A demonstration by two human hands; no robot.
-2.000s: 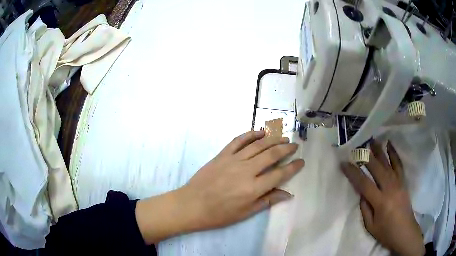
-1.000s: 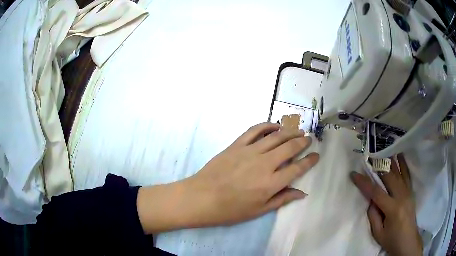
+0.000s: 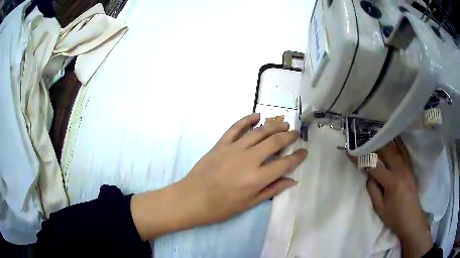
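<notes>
A cream garment piece (image 3: 323,201) lies under the needle area of the sewing machine (image 3: 348,55) and runs down to the lower edge. My left hand (image 3: 227,176) lies flat, palm down, fingers slightly spread, its fingertips at the cloth's left edge beside the presser foot (image 3: 303,132). My right hand (image 3: 396,189) rests on the cloth right of the needle, its fingertips partly hidden behind the machine's pale curved bar and ribbed knob (image 3: 367,160). The needle plate (image 3: 275,109) with a brown patch shows beyond my left fingers.
White and cream garment pieces (image 3: 43,111) are heaped at the left, over the edge of the white table (image 3: 166,85). The machine head overhangs the right side. More pale cloth (image 3: 436,176) lies at the far right.
The view has shifted between frames. The cream cloth's folds lie differently below the needle. My right hand has moved further up behind the curved bar; my left hand stays beside the foot.
</notes>
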